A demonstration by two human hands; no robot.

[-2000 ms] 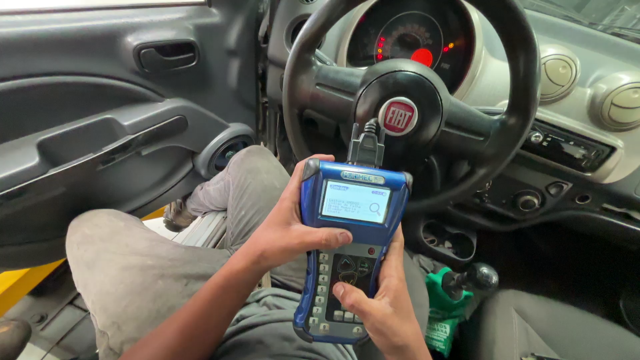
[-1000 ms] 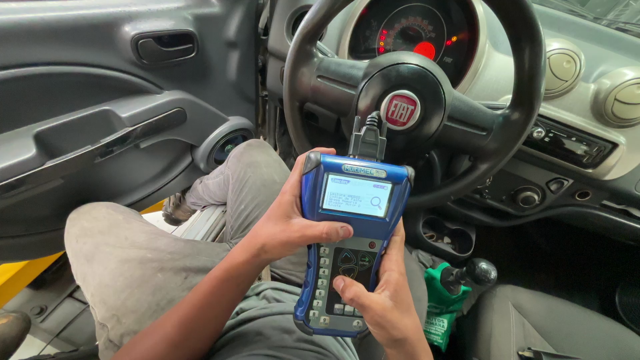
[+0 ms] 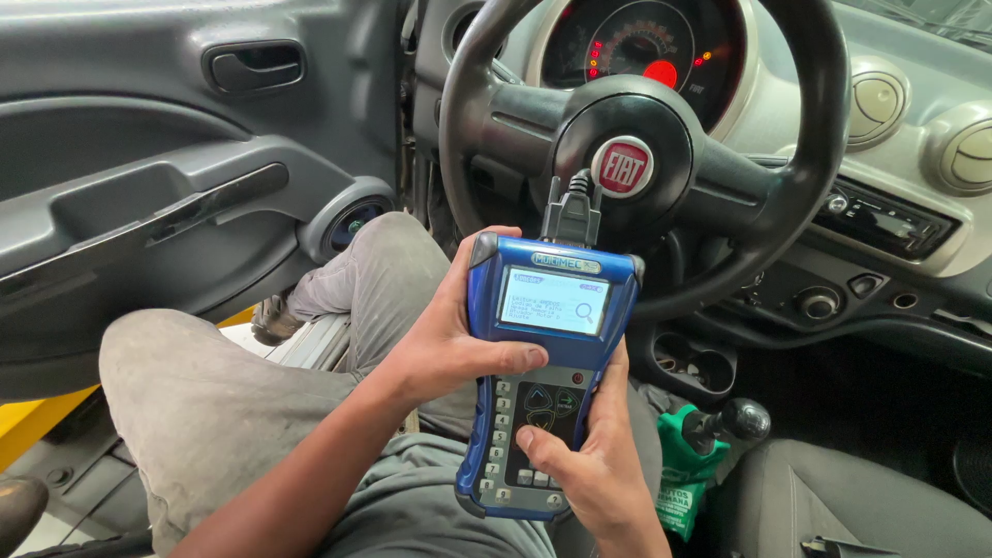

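A blue handheld diagnostic scanner (image 3: 554, 372) with a lit screen is held between both hands above my lap. My left hand (image 3: 461, 333) grips its upper left side, the thumb lying across the front just below the screen. My right hand (image 3: 601, 457) holds the lower right side, with its thumb at the arrow keys. The fingers behind the scanner are hidden. A black cable connector (image 3: 572, 217) is plugged into the top edge. Just beyond it is the steering wheel (image 3: 721, 194) with its FIAT badge. Warning lamps glow red and amber in the instrument cluster (image 3: 643, 54).
The driver's door (image 3: 333, 124) stands at the left, with a yellow beam (image 3: 39, 418) below. To the right are the car radio (image 3: 883, 217), a cup holder (image 3: 694, 364), the gear lever knob (image 3: 745, 419) with a green bag (image 3: 682, 473), and a seat (image 3: 821, 496).
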